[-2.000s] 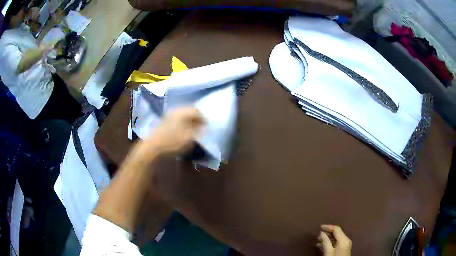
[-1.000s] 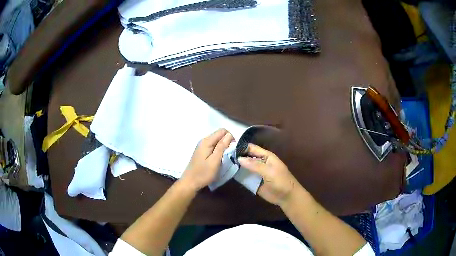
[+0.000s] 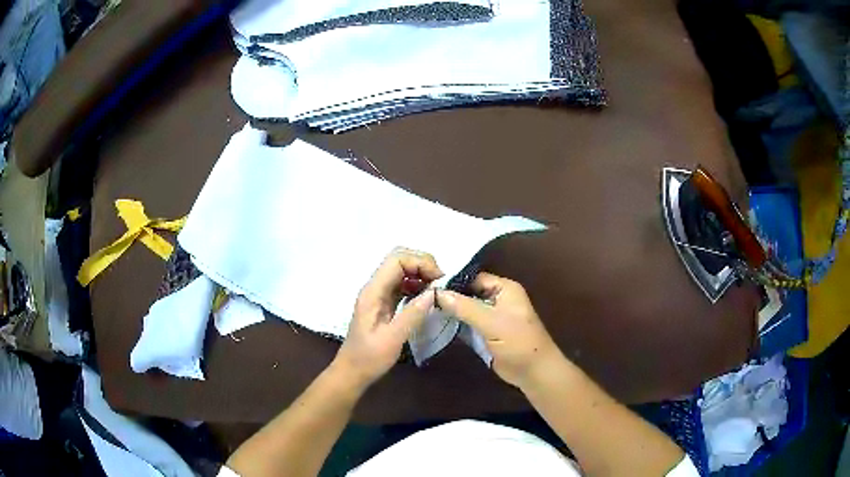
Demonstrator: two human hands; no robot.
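Observation:
A white-backed sleeve piece (image 3: 308, 214) lies across the brown pressing table, its right end lifted and bunched. My left hand (image 3: 387, 312) pinches the near edge of that end between thumb and fingers. My right hand (image 3: 503, 326) pinches the same edge just beside it, thumbs almost touching. A bit of dark patterned cloth (image 3: 463, 277) shows between my hands. A corner of the piece points right beyond them. The fingertips partly hide the gripped fold.
A stack of sleeve pieces (image 3: 419, 56) lies at the far side. A steam iron (image 3: 704, 233) rests at the right, near a blue basket of white scraps (image 3: 797, 401). A yellow cloth strip (image 3: 135, 240) and folded white cloth (image 3: 175, 326) lie left. A padded arm (image 3: 102, 79) is at the far left.
From a reach over the folded cloth, my hands have come together on the piece, now spread out. Since one second ago, the dark curled edge has turned, showing a pale corner. The view has shifted.

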